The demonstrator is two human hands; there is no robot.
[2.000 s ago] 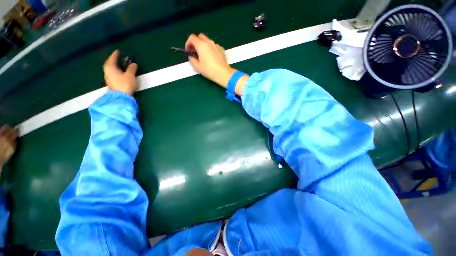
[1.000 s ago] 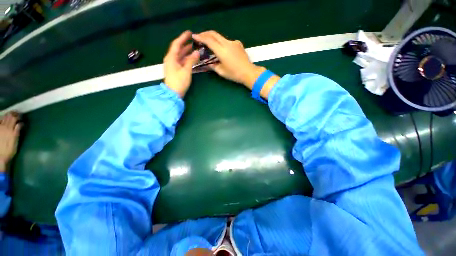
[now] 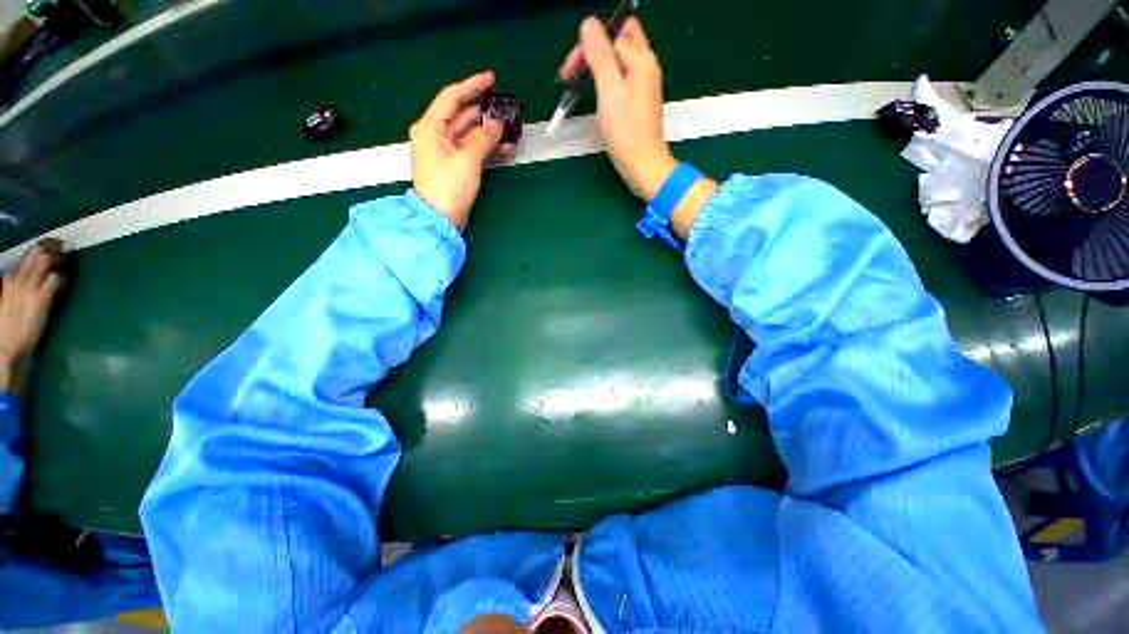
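Observation:
My left hand (image 3: 452, 146) holds a small dark unit (image 3: 501, 115) with shiny parts between thumb and fingers, above the white strip (image 3: 545, 141). My right hand (image 3: 629, 102) is to its right, with a blue band (image 3: 672, 202) on the wrist. It holds a slim pen-like tool (image 3: 594, 65) slantwise; the tool's pale thin end points down and left, apart from the unit. Whether the tool is tweezers cannot be told.
Another dark unit (image 3: 323, 123) lies on the green belt (image 3: 235, 112) at left. A dark object (image 3: 908, 119) sits by crumpled white material (image 3: 953, 186), beside a fan (image 3: 1096, 183) and a grey metal post (image 3: 1038, 52) at right. Another person's hand (image 3: 22, 310) is at the left edge.
My hands came together around the unit a second ago. Now my right hand has moved away up and right with the tool, while my left hand keeps the unit near the same place.

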